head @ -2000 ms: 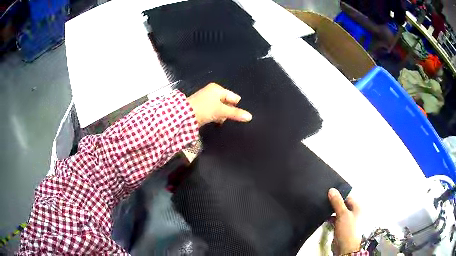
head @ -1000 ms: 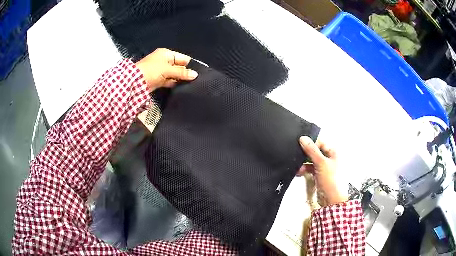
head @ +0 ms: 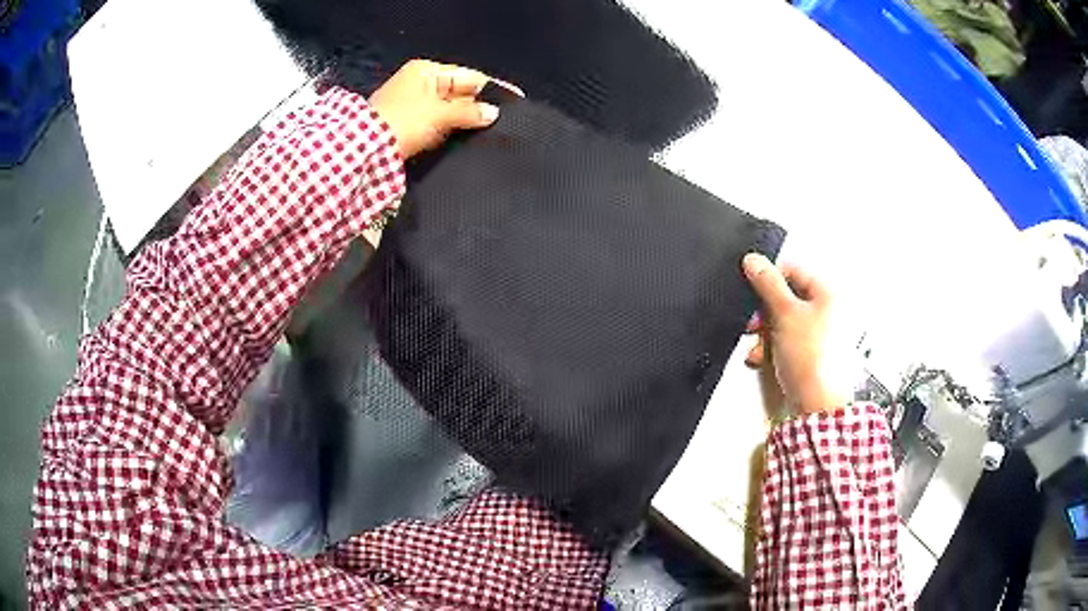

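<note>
A black mesh panel [head: 561, 287] hangs between my two hands, its upper edge stretched and its lower part drooping over the table's near edge. My left hand [head: 436, 105] pinches its upper left corner between thumb and fingers. My right hand [head: 793, 322] pinches its right corner, thumb on top. More black mesh panels [head: 525, 48] lie on the white table [head: 823, 131] just beyond the held panel, cut off by the frame's top. The near edge of that pile is hidden behind the held panel.
The sewing machine [head: 1026, 334] stands at the right edge, with shiny metal plates [head: 954, 466] in the table before it. A blue plastic bin [head: 954, 102] is behind the table. A whitish sack [head: 280, 460] is below the table at the left.
Both hands moved together with the panel in from the far table. My left hand took hold of its corner, and the panel is now lifted clear of the pile. The view has shifted.
</note>
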